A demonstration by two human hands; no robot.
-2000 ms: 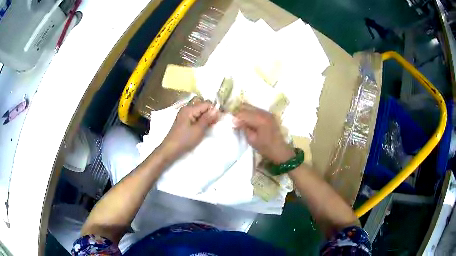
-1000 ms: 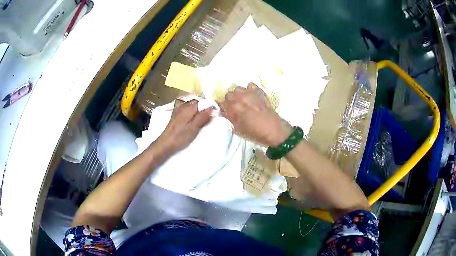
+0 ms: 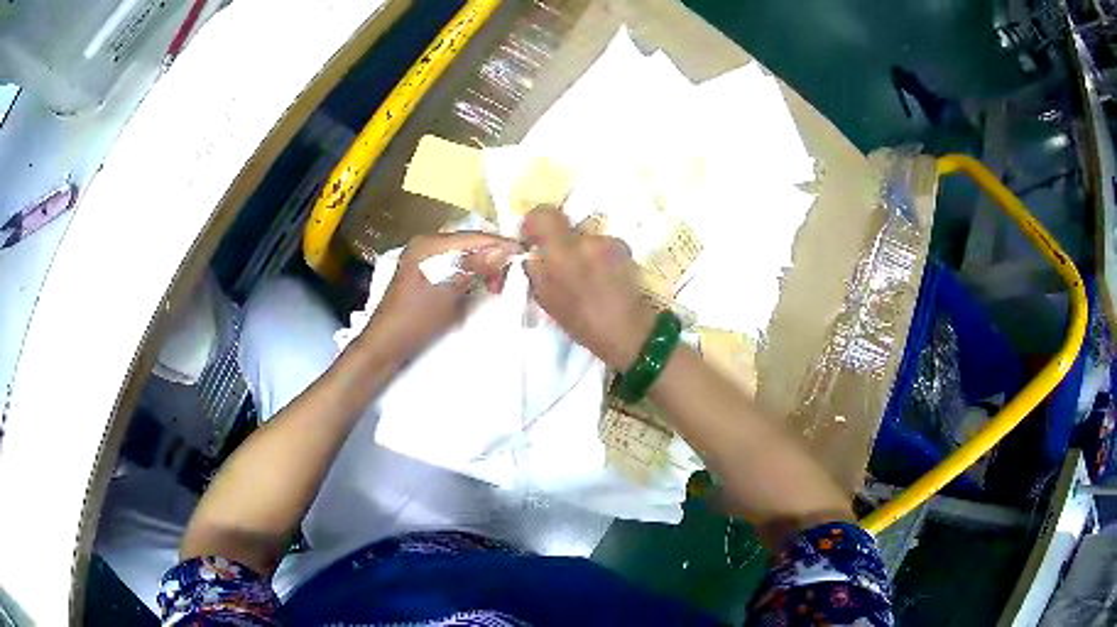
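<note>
A pile of white cut fabric pieces (image 3: 472,410) lies over my lap and the trolley's near edge. More white pieces (image 3: 723,159) are fanned on the cardboard top. My left hand (image 3: 429,288) and my right hand (image 3: 582,276) meet at the pile's upper edge. Their fingertips pinch a thin white strip or fabric edge between them; which one is blurred. Tan bundle tickets show: a plain one (image 3: 443,168) at the left, a printed one (image 3: 673,259) right of my right hand, and another printed one (image 3: 633,437) by the lap pile.
The cardboard top (image 3: 833,245) has yellow rails at the left (image 3: 390,132) and right (image 3: 1056,355). A blue bin (image 3: 937,367) stands under the right rail. A curved white table edge (image 3: 135,245) runs along the left, with pink-handled snips (image 3: 43,213) on it.
My right hand has shifted slightly left and lower since the first frame, uncovering a printed ticket. My left hand has turned, and a white end now shows at its fingers.
</note>
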